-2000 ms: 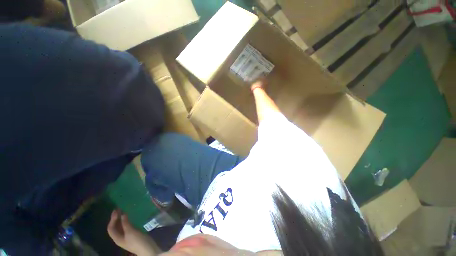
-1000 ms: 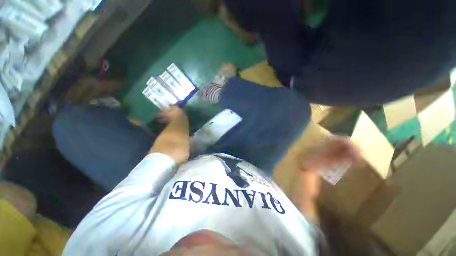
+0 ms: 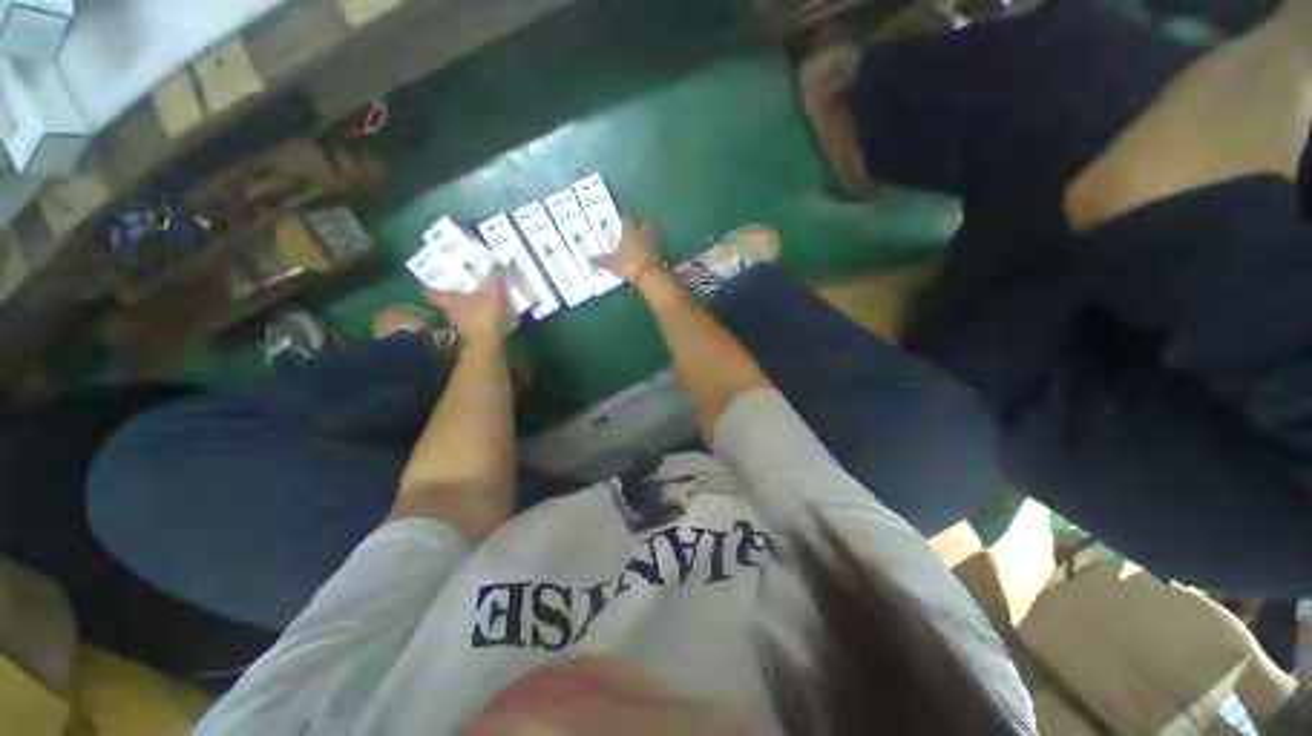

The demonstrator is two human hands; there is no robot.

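Several slim white boxes (image 3: 556, 253) with small dark print lie side by side on the green floor between my knees. Two white boxes (image 3: 449, 256) at the left end sit askew. My left hand (image 3: 484, 299) is on the boxes near the left end, with its fingers over their lower ends. My right hand (image 3: 630, 256) is against the right end of the row. The fingertips of both hands are small and partly hidden. A long pale strip-like object (image 3: 619, 420) lies between my thighs, partly hidden by my shirt.
A curved, white-covered table edge (image 3: 216, 86) is at the upper left, above a wooden base (image 3: 266, 216). Another person's dark-clothed legs (image 3: 1122, 331) are close on the right. Open brown cartons (image 3: 1122, 633) are at the lower right. My shoe (image 3: 741, 259) is beside the boxes.
My right hand has moved from the carton on the right to the boxes on the floor. More white boxes now lie in the row. The view has turned toward the floor between my knees.
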